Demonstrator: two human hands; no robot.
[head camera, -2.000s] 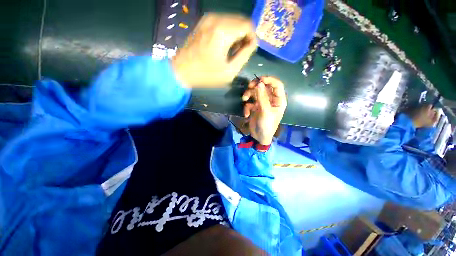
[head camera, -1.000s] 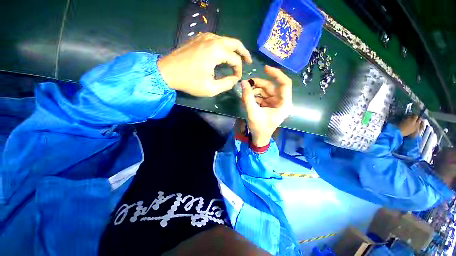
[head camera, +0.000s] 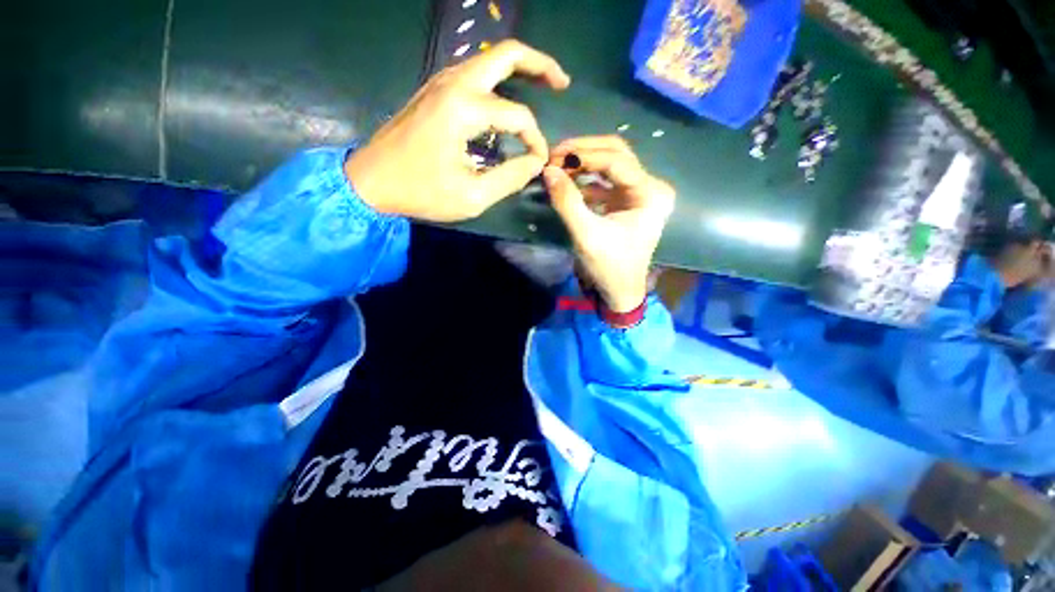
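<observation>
My left hand (head camera: 451, 145) and my right hand (head camera: 613, 202) meet over the green bench, fingertips touching or nearly so. My right hand holds a small dark component (head camera: 573, 162) between thumb and fingers. The thumb and a finger of my left hand close at its left side, the index finger raised; whether they grip anything is too small to tell. A half-assembled phone (head camera: 472, 26), black with white and orange marks, lies behind my left hand. Its near end is hidden by that hand.
A blue parts bin (head camera: 740, 98) with tiny pale and orange pieces is at the back. Right of it lies a loose pile of dark and silvery components (head camera: 798, 121). A silvery blister tray (head camera: 885, 254) with a white-and-green label is further right, beside another worker's blue sleeve.
My left hand has come from over the phone to my right hand; their fingertips now meet at the dark component. The whole view has shifted slightly, moving bin and tray rightward since one second ago.
</observation>
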